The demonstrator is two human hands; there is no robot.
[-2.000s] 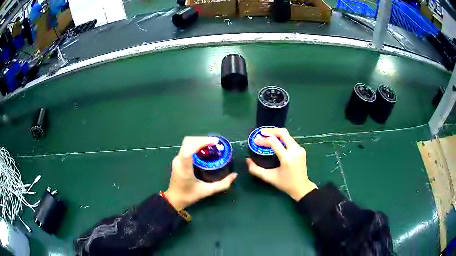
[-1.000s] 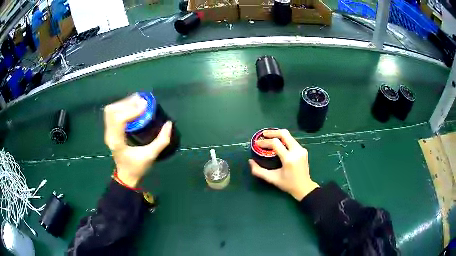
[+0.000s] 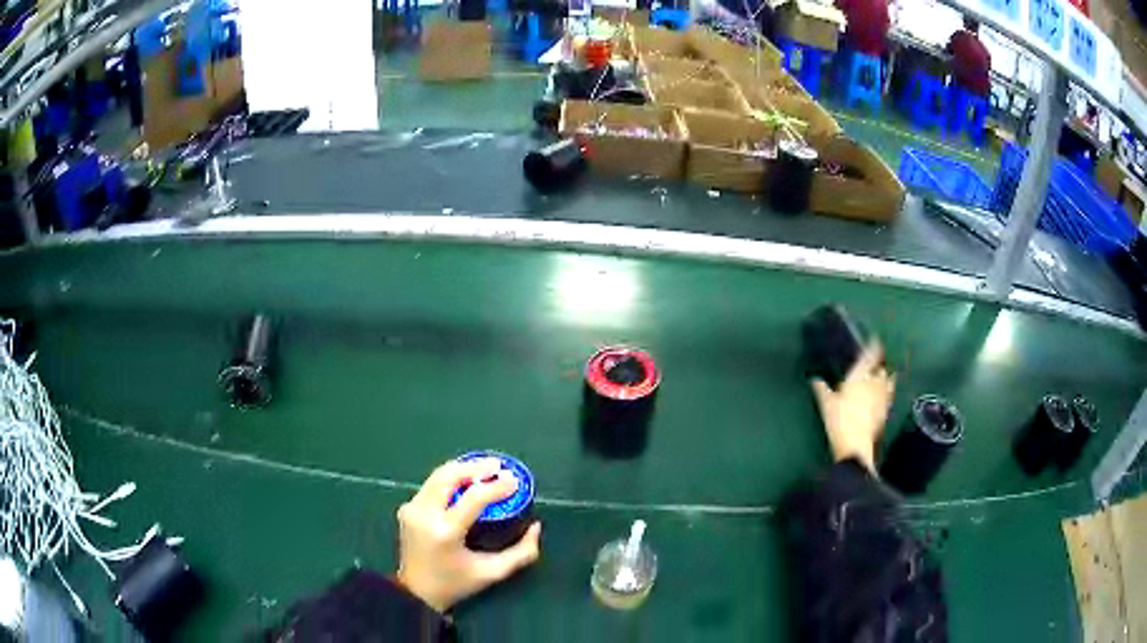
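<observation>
My left hand [image 3: 459,538] is around a black speaker unit [image 3: 501,518] whose top glows blue; the fingertips rest on its top. My right hand [image 3: 855,405] reaches forward and has its fingers on a dark speaker unit [image 3: 833,344], slightly blurred. A unit with a red-lit top [image 3: 621,399] stands upright between the hands, farther back, untouched. A small clear jar [image 3: 624,575] with yellowish liquid and a white stick stands between my forearms. A dark-topped unit [image 3: 923,442] stands just right of my right hand.
Two units [image 3: 1057,433] stand at the right and one [image 3: 252,362] lies at the left. White cables [image 3: 44,465] and a black unit [image 3: 156,588] are at the left edge. Cardboard [image 3: 1107,565] lies at the right edge. Boxes [image 3: 623,138] and people [image 3: 969,60] are beyond.
The view has tilted up. The red-lit unit is out of my right hand, which has moved forward and right to another unit. My left hand has set the blue-lit unit near the jar.
</observation>
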